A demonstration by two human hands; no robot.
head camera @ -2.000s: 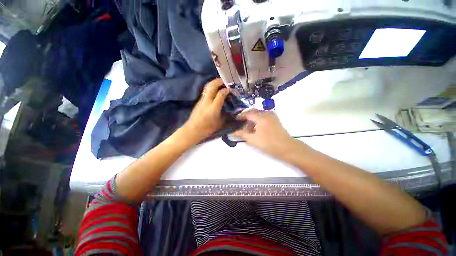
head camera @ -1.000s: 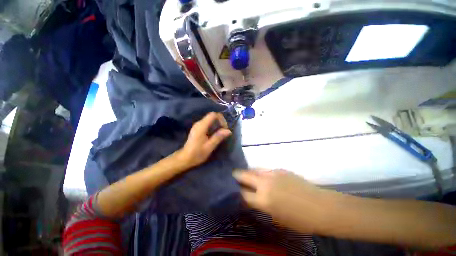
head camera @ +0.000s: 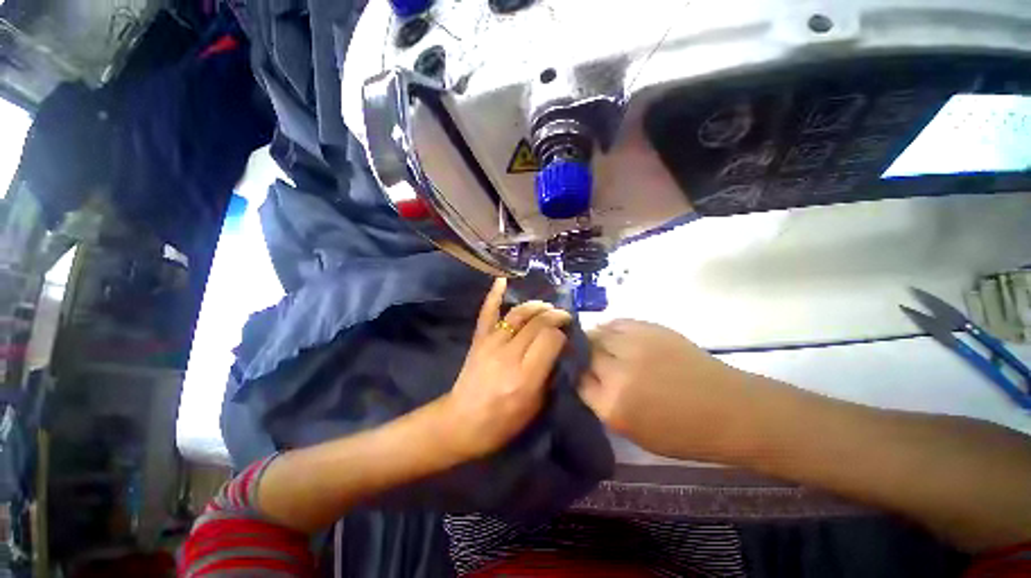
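Note:
The dark grey-navy garment cloth [head camera: 351,373] lies bunched left of the needle and reaches over the table's front edge. My left hand [head camera: 509,373] rests on the cloth just in front of the presser foot [head camera: 543,269], index finger stretched toward it, the other fingers curled on a fold. My right hand [head camera: 644,384] grips the cloth's right edge close beside my left hand, its fingertips partly hidden by the cloth. The white sewing machine head [head camera: 475,147] stands above, with a large blue knob [head camera: 564,187] and a small blue knob [head camera: 590,297].
Blue-handled snips [head camera: 978,350] lie on the table at the right, cut by the frame's edge. The control panel with a bright screen [head camera: 961,136] is at the upper right. A ruler strip [head camera: 701,500] runs along the front edge. More dark cloth [head camera: 300,79] is piled at the back left.
Since one second ago my right hand has moved up and inward to the cloth near the needle. The cloth's right edge is now bunched between my hands. The view has shifted closer to the machine head.

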